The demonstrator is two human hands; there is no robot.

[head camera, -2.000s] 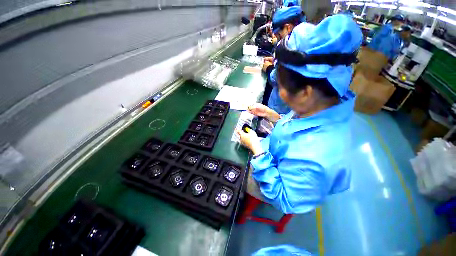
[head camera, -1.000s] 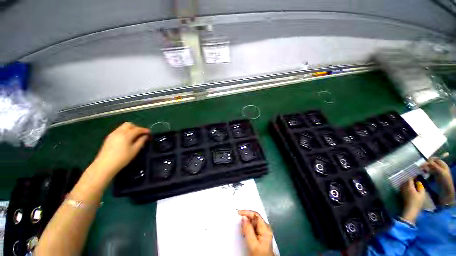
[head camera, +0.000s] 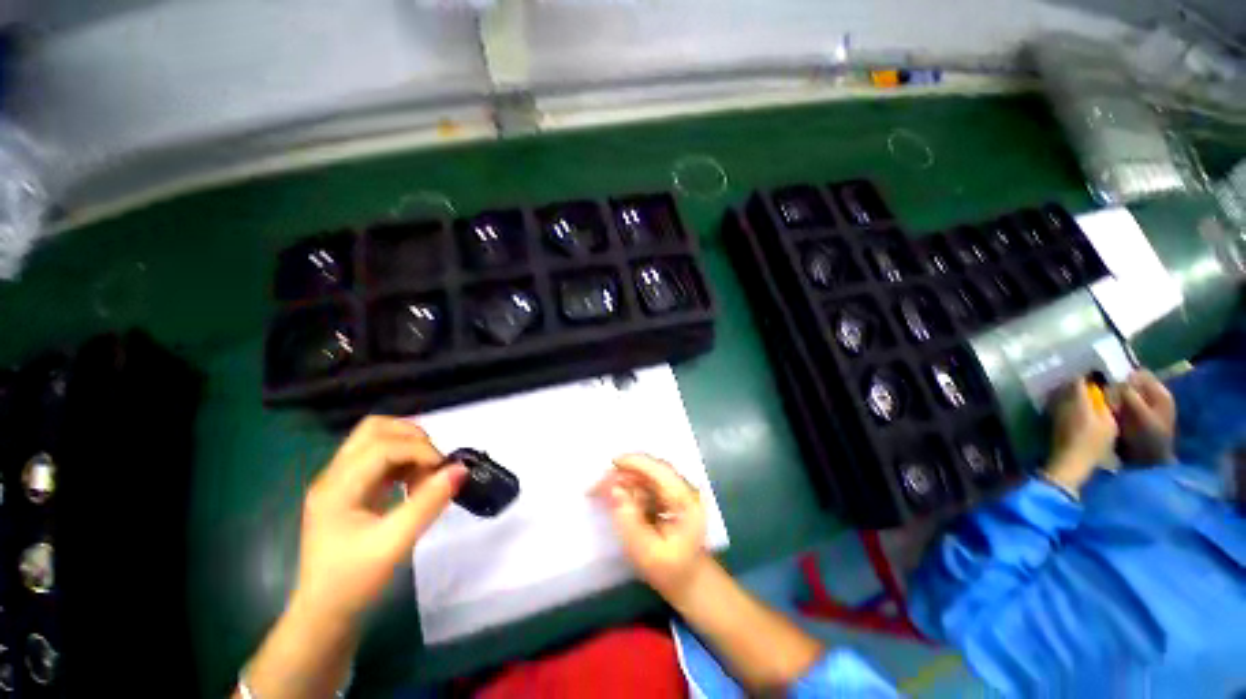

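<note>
My left hand [head camera: 376, 505] holds a black camera housing [head camera: 484, 482] between thumb and fingers above the left part of the white paper sheet [head camera: 560, 546]. My right hand [head camera: 656, 519] is over the right part of the paper, fingers curled and slightly blurred; whether it holds a thin tool I cannot tell. A black foam tray [head camera: 478, 358] stands behind the paper with two rows of pockets. Most pockets hold a housing; one in the back row looks empty. A small dark pile of rings [head camera: 625, 378] lies at the paper's far edge.
More foam trays stand at the right [head camera: 806, 396] and at the left [head camera: 130, 519]. A neighbouring worker's hands [head camera: 1093, 423] and blue sleeves are at the right. Pale loops [head camera: 700, 175] lie on the green bench behind the trays. Clear bags [head camera: 1120, 137] lie at the back right.
My left hand has moved from the tray to above the paper, now with a housing in it. A back-row pocket now shows empty. The view has tilted down from a second ago.
</note>
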